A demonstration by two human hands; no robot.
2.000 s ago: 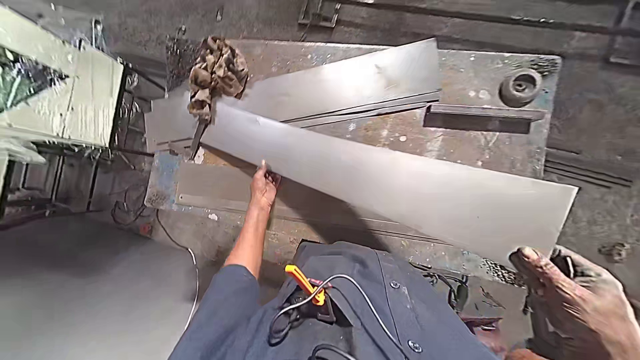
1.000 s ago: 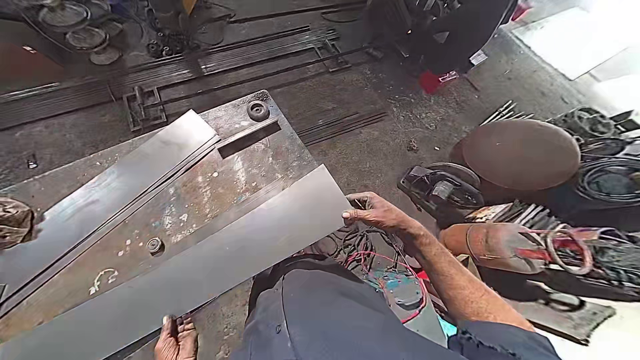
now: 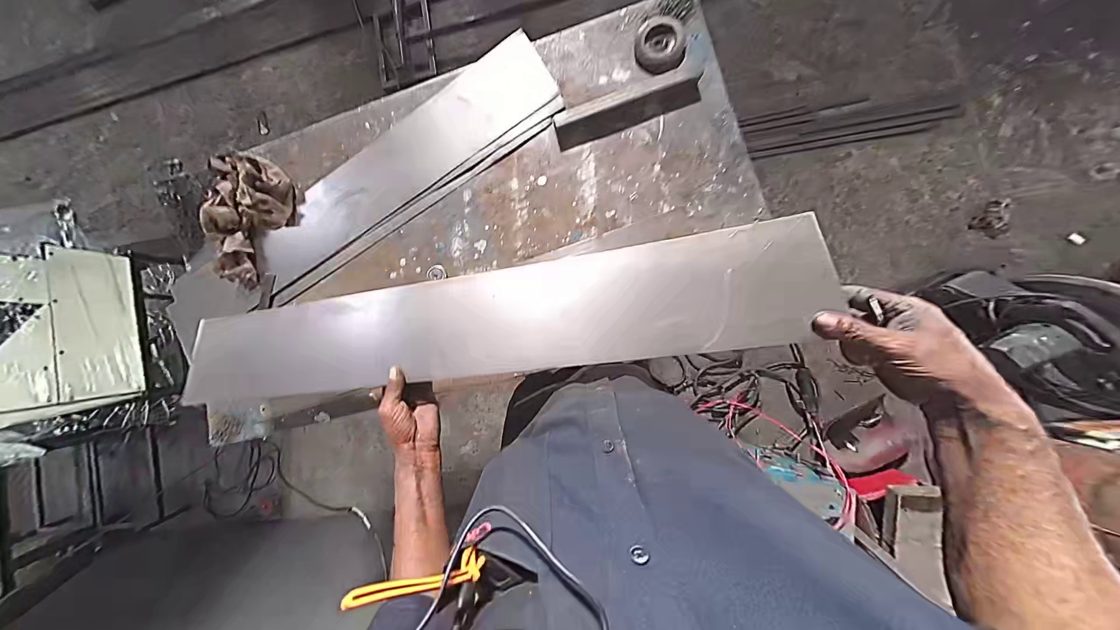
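Note:
A long flat strip of sheet metal [image 3: 525,315] lies across the view, above the near side of the worktable. My left hand [image 3: 409,416] grips its near edge left of the middle, thumb on top and fingers hidden underneath. At the strip's right end, my right hand [image 3: 892,341] pinches the edge, with the thumb on the upper face. Farther back, a stack of similar metal strips [image 3: 437,149] rests at a slant on the table. A crumpled brown cloth [image 3: 249,206] lies over the left end of that stack.
The paint-spotted worktable [image 3: 604,188] bears a small wheel [image 3: 661,44] and a dark metal bar [image 3: 626,109]. Tangled cables [image 3: 726,385] lie on the floor at my right. A plastic-wrapped panel [image 3: 79,332] stands at the left, and metal bars [image 3: 849,127] lie beyond the table.
The view has swung right and then back left. Both hands keep hold of the strip, which now lies closer to level across the view than in the earlier frames.

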